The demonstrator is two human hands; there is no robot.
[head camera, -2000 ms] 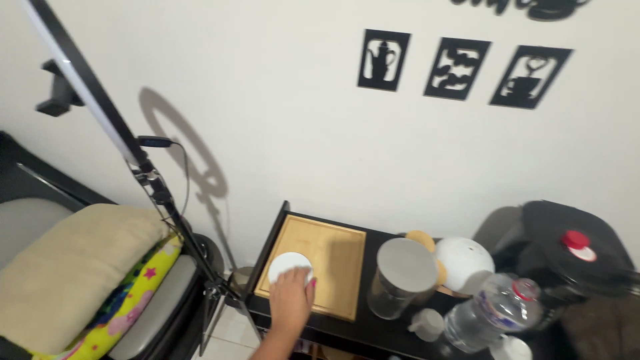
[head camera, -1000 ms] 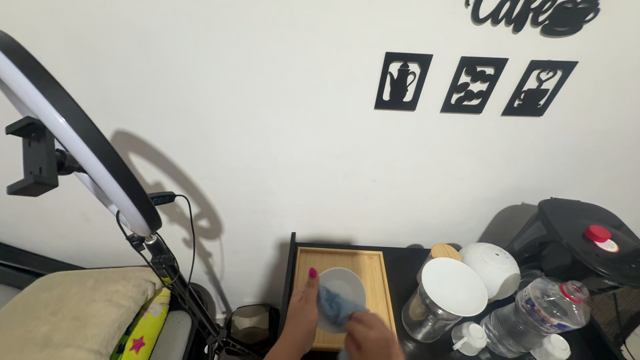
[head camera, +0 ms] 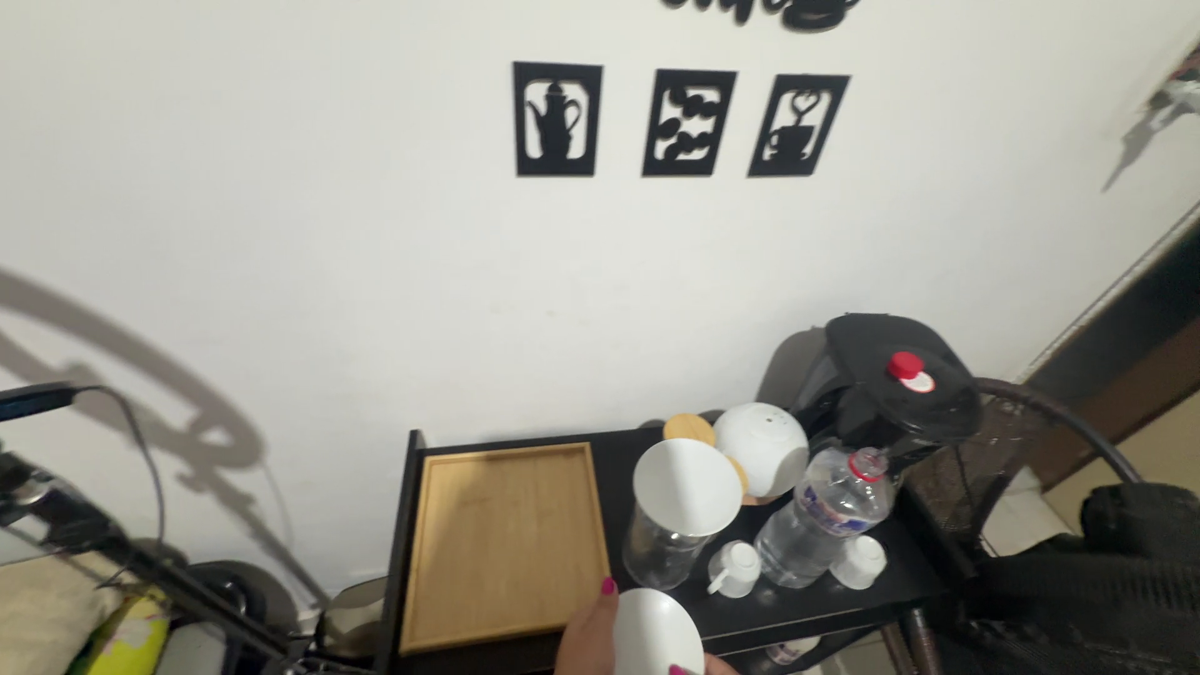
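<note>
A small white saucer (head camera: pixel 658 634) is held at the bottom of the view, in front of the black shelf. My left hand (head camera: pixel 589 636) grips its left side, thumb up along the rim. Of my right hand (head camera: pixel 701 667) only some fingertips show at the saucer's lower edge, touching it; the rest is cut off. Beyond the hands lies a bamboo tray (head camera: pixel 508 544). Just behind the saucer, a white plate (head camera: pixel 687 487) rests on top of a clear glass jar (head camera: pixel 656 555). The blue cloth is not visible.
Two white cups (head camera: pixel 736 568) stand upside down beside an uncapped plastic water bottle (head camera: pixel 816 516). Behind are a round white container (head camera: pixel 761 448) and a black coffee maker (head camera: pixel 891 384). A ring-light stand (head camera: pixel 84 525) is at left, a black fan (head camera: pixel 1097 581) at right.
The white saucer has left the bamboo tray and is now held in front of the shelf, to the right. The blue cloth, seen one second ago in my right hand, is out of sight.
</note>
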